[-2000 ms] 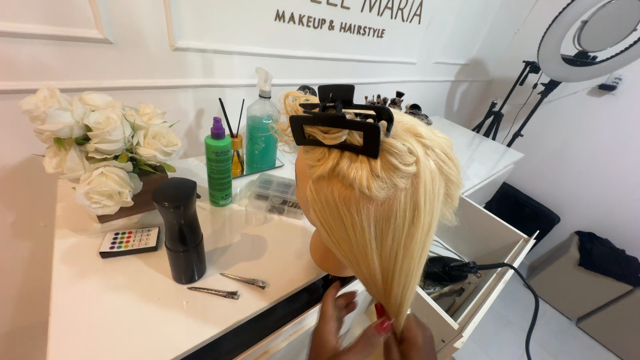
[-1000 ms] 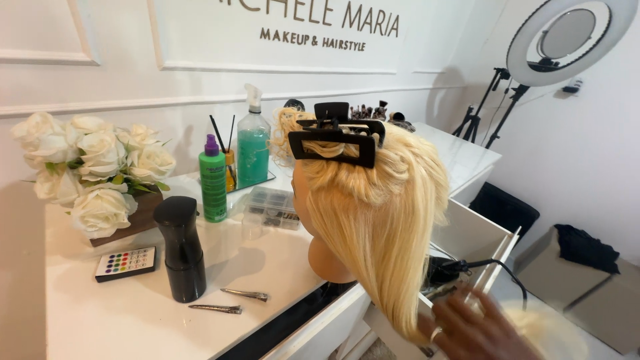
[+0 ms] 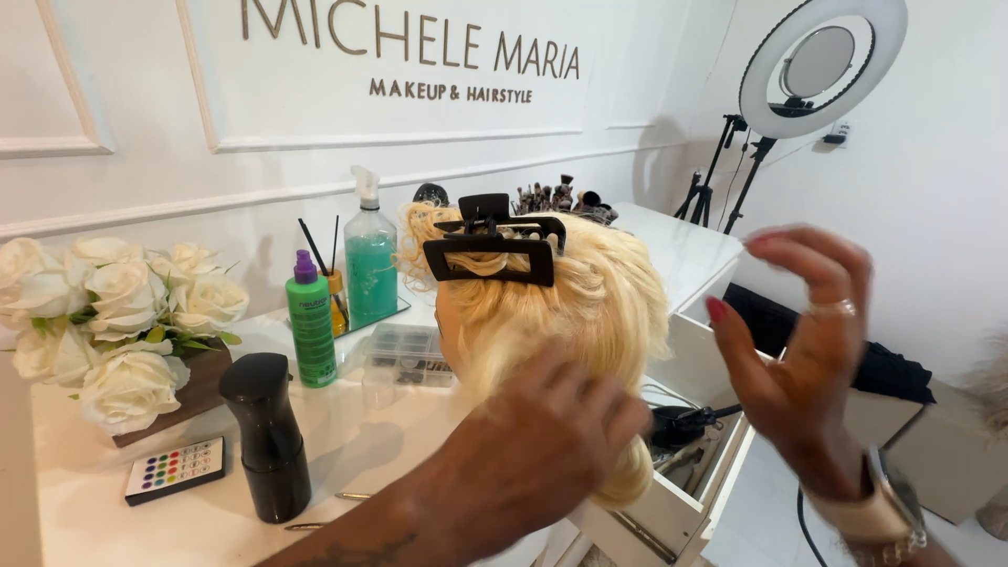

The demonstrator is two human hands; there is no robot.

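Note:
A blond-haired mannequin head (image 3: 587, 295) faces left, with a black claw clip (image 3: 492, 260) holding hair at its top. My left hand (image 3: 551, 421), slightly blurred, reaches across from the lower left and has its fingers curled on a lock of the hair low on the side. Loose hair bulges out below those fingers. To the right of the head, my right hand (image 3: 803, 339) is raised with thumb and fingers apart, holding nothing; it wears a ring and a wristwatch. Two metal hair clips (image 3: 352, 496) (image 3: 305, 526) lie on the table, partly hidden by my left arm.
Left of the head stand a black spray bottle (image 3: 266, 441), a green bottle (image 3: 312, 327), a clear spray bottle (image 3: 372, 264) and white flowers (image 3: 130, 299). A remote (image 3: 176, 470) and a compartment box (image 3: 405, 354) lie there. An open drawer (image 3: 669, 512) holds a corded black appliance (image 3: 681, 425).
My left hand has come into view over the side of the hair. My right hand has risen away from the hair ends, which hung low in front of the drawer.

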